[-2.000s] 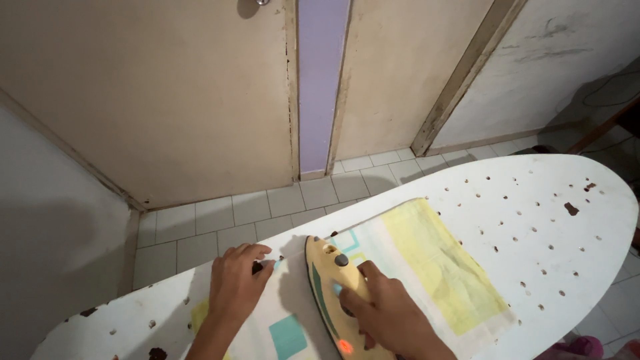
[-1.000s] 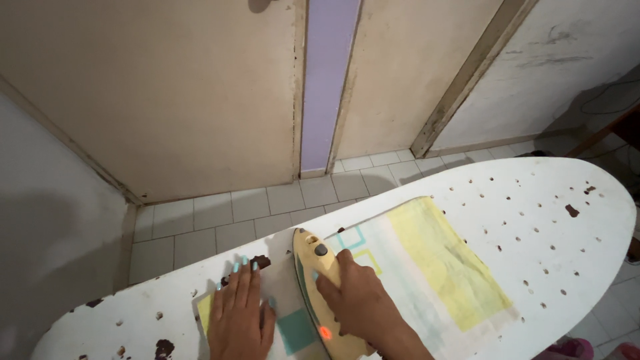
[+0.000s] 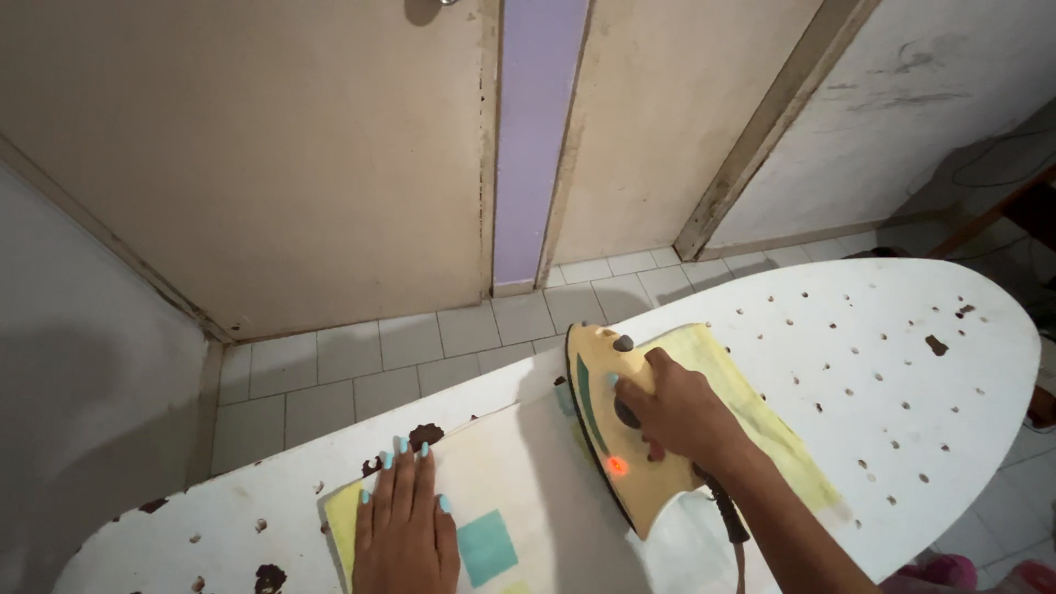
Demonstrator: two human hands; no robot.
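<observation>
A pale cloth point(image 3: 528, 462) with yellow bands and teal squares lies spread on a white ironing board point(image 3: 866, 371) dotted with holes and rusty spots. My right hand point(image 3: 681, 404) grips the handle of a yellow electric iron point(image 3: 610, 412), whose soleplate rests on the cloth right of its middle. An orange light glows near the iron's heel, and its dark cord runs down under my right forearm. Flat on the cloth's left end, beside a yellow strip and a teal square, rests my left hand point(image 3: 406, 528), with light blue nails and its fingers slightly spread.
Behind the board are a beige door point(image 3: 330, 165), a purple wall strip point(image 3: 540, 140) and a second beige door point(image 3: 676, 107). Grey floor tiles point(image 3: 404, 346) run along them. Pink items point(image 3: 949, 571) lie below the board at the lower right.
The iron in my right hand moved left, then right to its present spot over the cloth. My left hand, earlier raised with bent fingers near the cloth's far edge, has gone down flat on its left end.
</observation>
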